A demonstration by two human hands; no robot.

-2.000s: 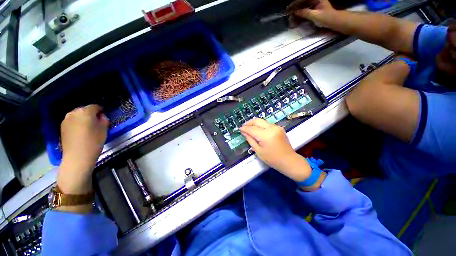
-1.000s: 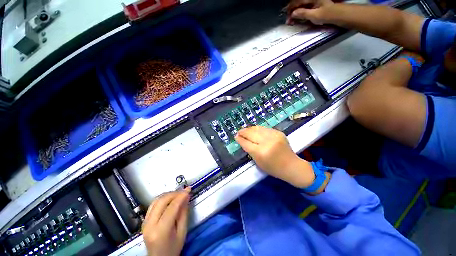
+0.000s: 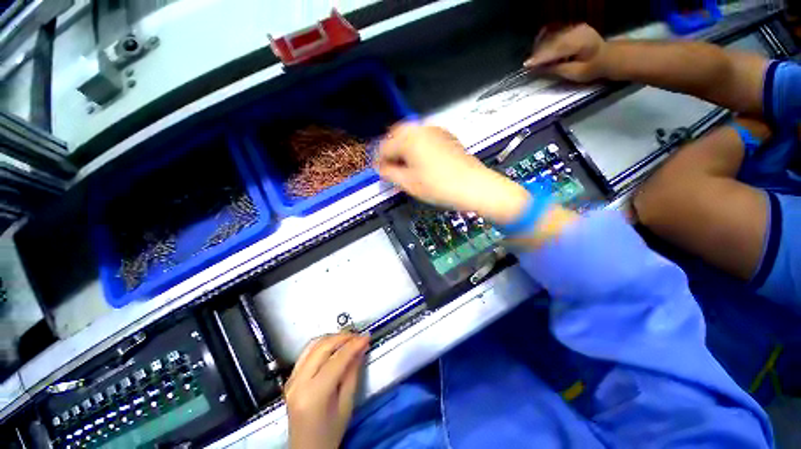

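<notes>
My right hand (image 3: 426, 167), blue band at its wrist, is over the right edge of the blue bin (image 3: 294, 210) of copper-orange leaded components (image 3: 329, 162). Its fingers are curled and blurred; whether they hold anything cannot be told. The hand and forearm partly cover the green circuit board panel (image 3: 465, 250) in its black pallet (image 3: 429, 279). My left hand (image 3: 325, 386) rests at the near conveyor rail (image 3: 408, 346), left of that pallet. Its fingers are close together; I cannot see whether they pinch anything. The left blue bin (image 3: 189, 270) holds grey leaded components (image 3: 149, 259).
Another pallet with a green panel (image 3: 162, 421) lies at lower left. Metal rods (image 3: 256, 333) cross between the rails. A red holder (image 3: 314, 44) stands behind the bins. Another person's hand (image 3: 571, 54) holds thin leads at upper right; their other arm (image 3: 703, 206) is beside the line.
My right hand has moved from the panel up to the right bin. My left hand left the left bin for the near rail and stays there. The view has shifted slightly.
</notes>
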